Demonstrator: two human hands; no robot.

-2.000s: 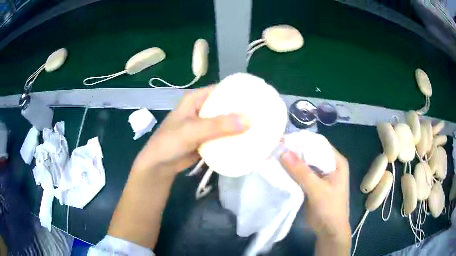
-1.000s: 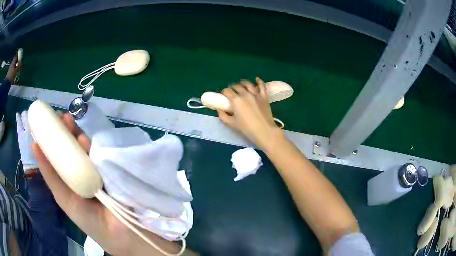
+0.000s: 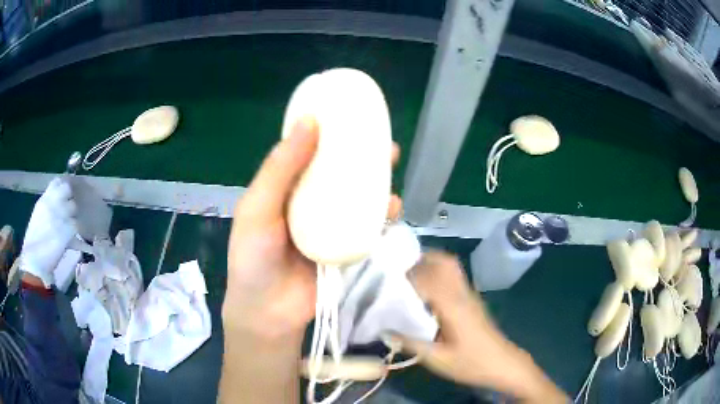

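My left hand (image 3: 268,245) grips a cream corded bar (image 3: 343,166) upright in front of me, thumb on its face; a second outline shows at its upper left edge. Its white cord loops (image 3: 325,316) hang down. My right hand (image 3: 466,335), blurred, is closed at the right side of a bunched white wiping cloth (image 3: 387,296) below the bar. A narrow cream piece with a cord (image 3: 347,368) shows under the cloth; what holds it is unclear.
Corded bars lie on the green belt (image 3: 229,102) beyond the grey rail (image 3: 600,229). A post (image 3: 462,102) crosses it. A dispenser bottle (image 3: 505,256) and a bar bundle (image 3: 667,292) are right; crumpled cloths (image 3: 170,319) and another person's gloved hand (image 3: 51,229) are left.
My right hand has come back from the belt to the cloth. My left hand has moved from the left to the centre with the bar. The view has turned right.
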